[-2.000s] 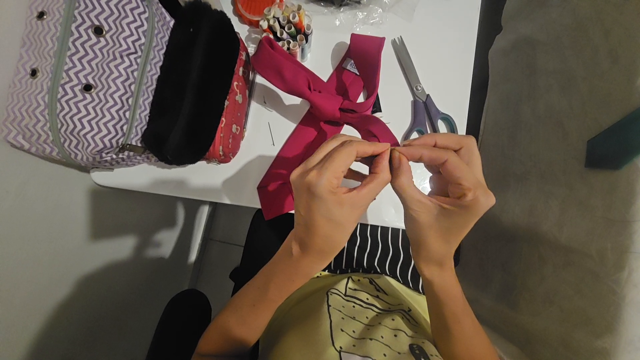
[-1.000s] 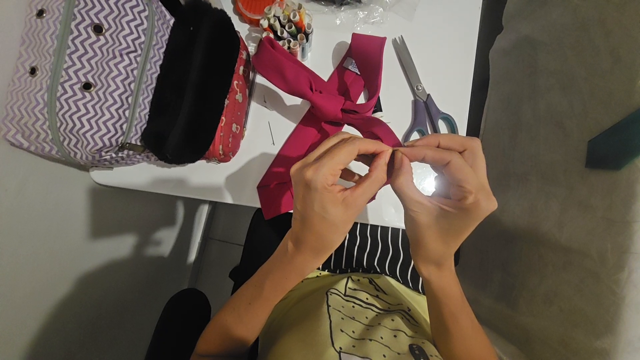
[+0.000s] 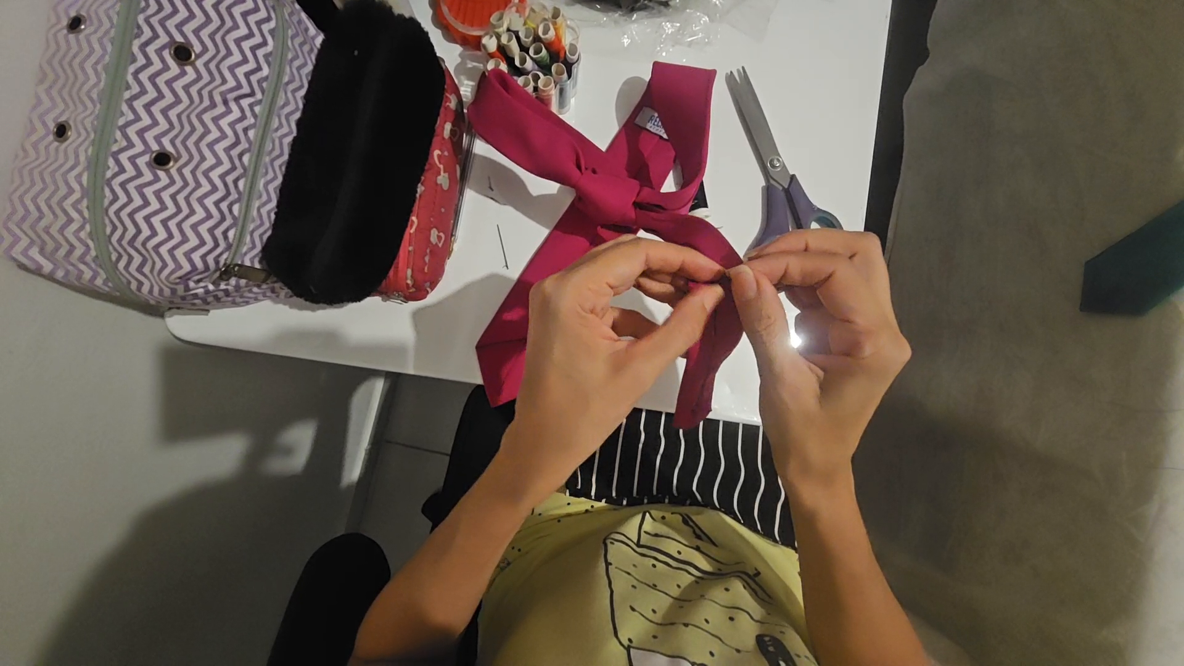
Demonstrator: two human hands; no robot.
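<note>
My left hand (image 3: 606, 342) and my right hand (image 3: 814, 324) meet fingertip to fingertip over the table's front part. Each has thumb and forefinger pinched together; whatever lies between them is too small to make out. Just beneath them is a knotted magenta necktie (image 3: 606, 194) with a white label, one narrow end hanging at the table edge behind my fingers. Scissors (image 3: 763, 139) with purple-grey handles lie to the right of the necktie, blades slightly apart, handles partly hidden by my right hand. A thin dark needle or pin (image 3: 502, 247) rests left of the necktie.
Thread spools (image 3: 536, 55) stand in a clear container at the back, beside an orange-red object (image 3: 465, 20) and clear plastic wrapping (image 3: 684, 23). A purple zigzag bag (image 3: 194, 120) with a black furry part (image 3: 361, 148) and red fabric covers the table's left. Dark green fabric (image 3: 1136, 264) lies far right.
</note>
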